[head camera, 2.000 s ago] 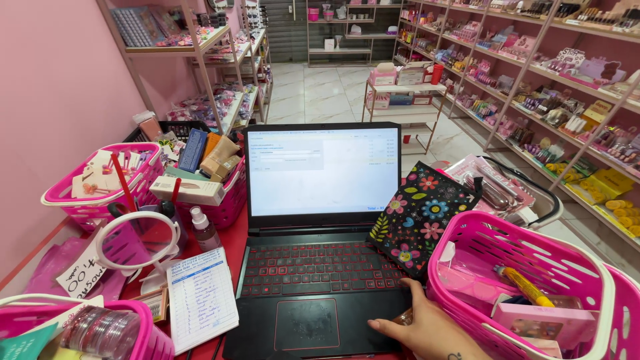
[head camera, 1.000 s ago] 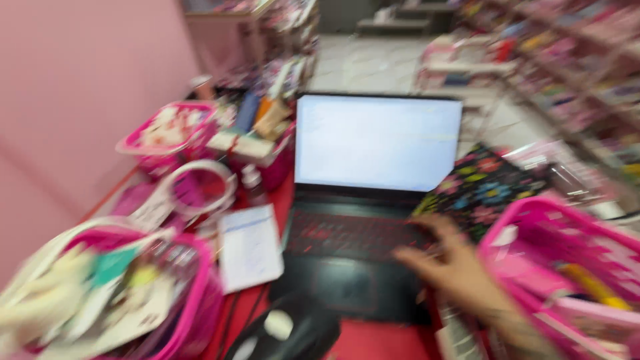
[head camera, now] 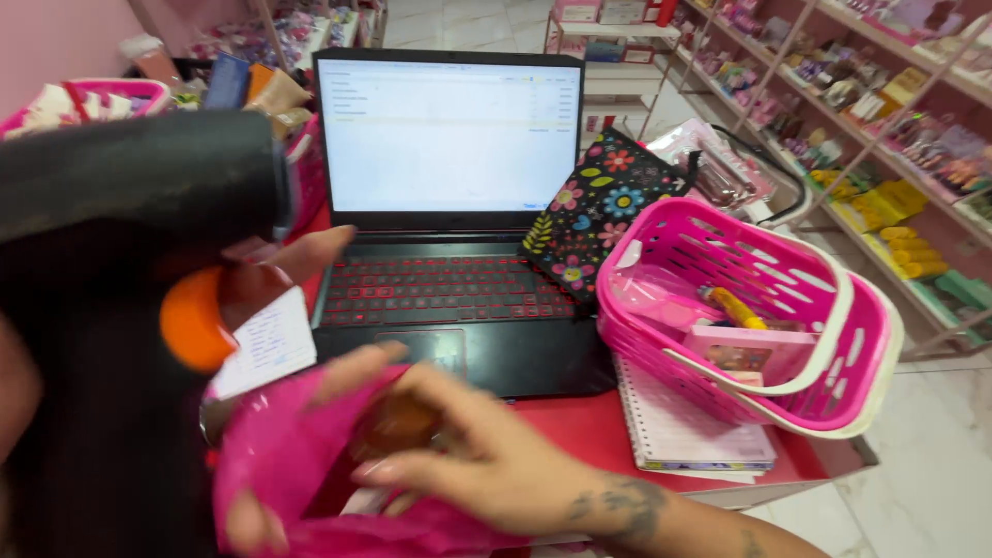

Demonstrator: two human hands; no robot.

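My right hand (head camera: 473, 453), tattooed at the wrist, holds a rounded amber-brown item (head camera: 399, 422) over the mouth of a pink plastic bag (head camera: 283, 434). Blurred fingertips and a thumb at the bag's rim appear to be my left hand (head camera: 310, 453) gripping it; the rest is hidden. A large dark form (head camera: 116, 232), which looks like a sleeve, fills the left side. Beside it, blurred fingers (head camera: 318, 252) of unclear owner are near an orange round thing (head camera: 198, 318). Behind the bag stands an open laptop (head camera: 465, 287). A handwritten sheet (head camera: 267, 345) lies left of it.
Pink baskets (head camera: 860, 333) with small goods sit at the right, over a spiral notebook (head camera: 690, 426). A black floral pouch (head camera: 597, 209) leans by the laptop. More goods fill a basket (head camera: 306, 167) at the left. Stocked shelves (head camera: 868, 147) line the right side.
My right hand has moved from the laptop to the pink bag, which now shows in front, and holds the amber item. The dark form now covers much of the left side. The laptop's screen content differs.
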